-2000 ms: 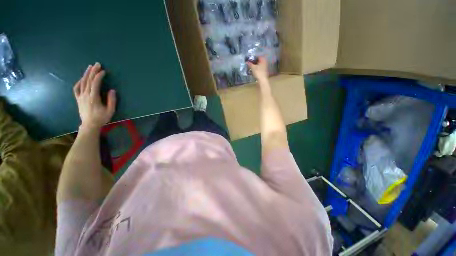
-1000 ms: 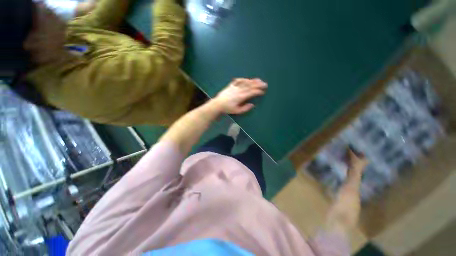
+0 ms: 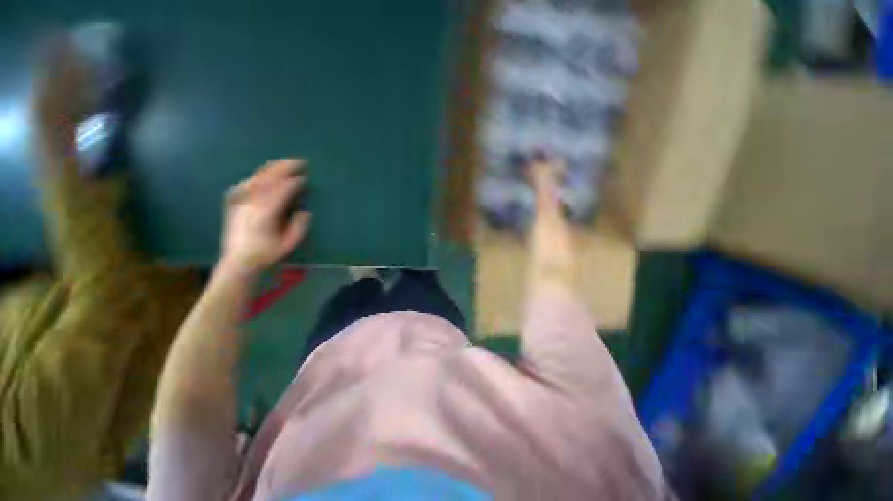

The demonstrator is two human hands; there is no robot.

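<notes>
The frame is blurred. An open brown shipping carton (image 3: 671,127) stands at the table's right edge. Packed clear bags (image 3: 563,73) with dark centres fill it in rows. My right hand (image 3: 545,176) reaches over the near flap and is on the bags in the near rows; blur hides whether its fingers grip one. My left hand (image 3: 262,213) rests at the front edge of the dark green table (image 3: 333,88), fingers slightly bent, holding nothing.
At the left a person in a mustard sleeve (image 3: 93,220) has a hand by a shiny clear bag (image 3: 95,137) on the table. A blue bin (image 3: 676,338) with clear plastic in it is at the lower right. A large carton flap (image 3: 813,176) spreads right.
The view has swung back right from the neighbour. My right hand stays at the near rows of bags, and my left hand stays on the table. The neighbour's hand now shows by a bag.
</notes>
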